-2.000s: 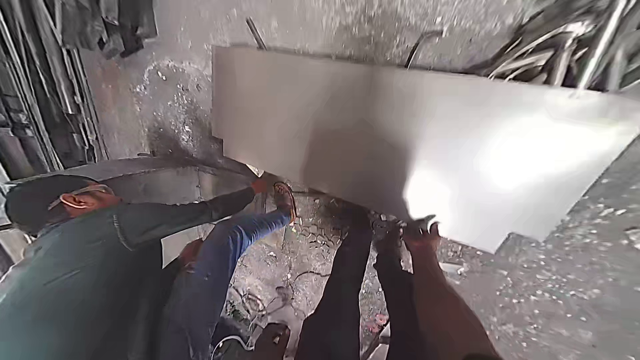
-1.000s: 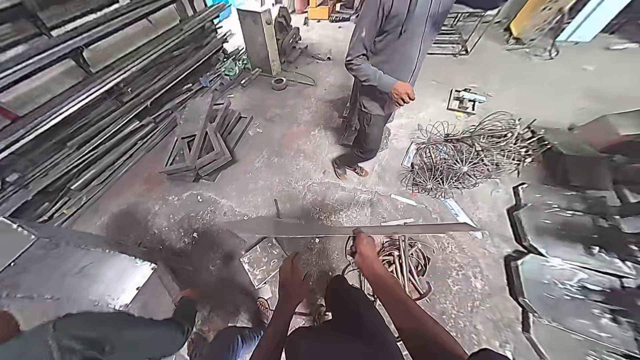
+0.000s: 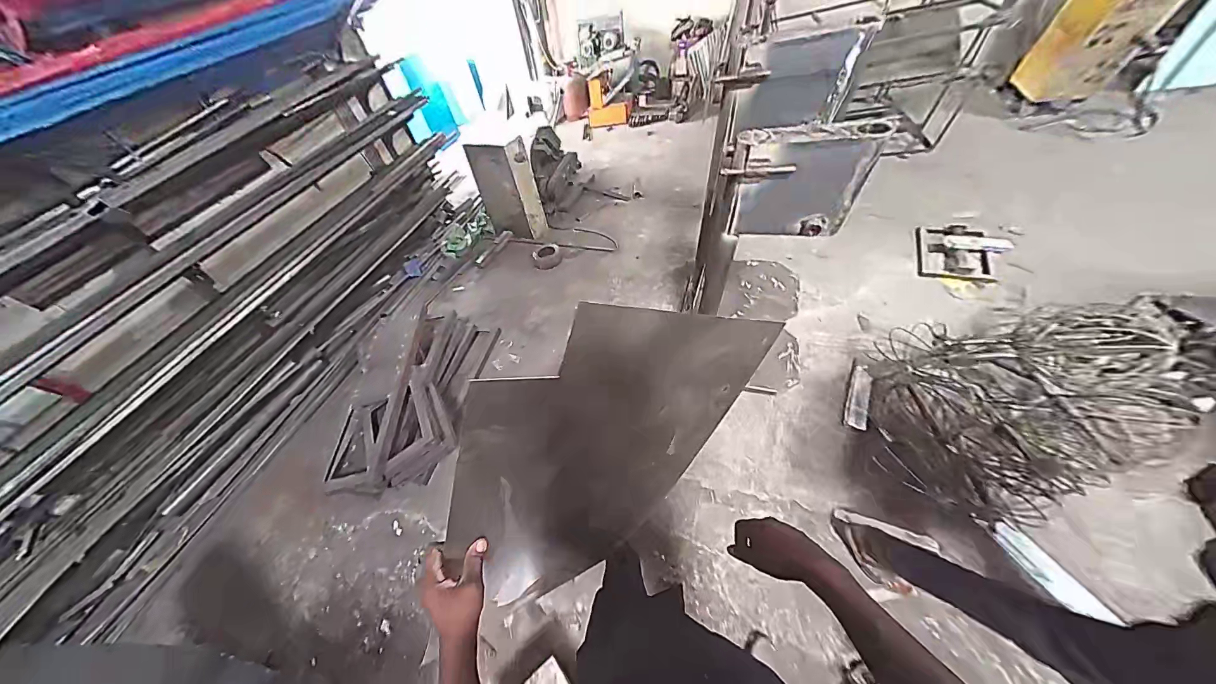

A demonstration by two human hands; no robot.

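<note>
A dark flat metal sheet (image 3: 617,427) with a notched corner is tilted in front of me, above the floor. My left hand (image 3: 456,589) grips its near left edge, the thumb on the face toward me. My right hand (image 3: 774,549) is to the right of the sheet, apart from it, with the fingers curled in; nothing is plainly seen in it. My dark-clothed leg (image 3: 646,627) shows below the sheet's lower edge.
Long metal bars (image 3: 218,323) fill a rack at left. Angular metal frames (image 3: 408,418) lie beside it. A tangle of wire (image 3: 988,408) is at right, near a person's dark-clothed leg (image 3: 997,608). An upright metal structure with plates (image 3: 807,180) stands ahead.
The sheet, seen edge-on one second ago, now shows its broad face. My right hand, at the sheet's edge before, is now apart from it. The view has swung strongly.
</note>
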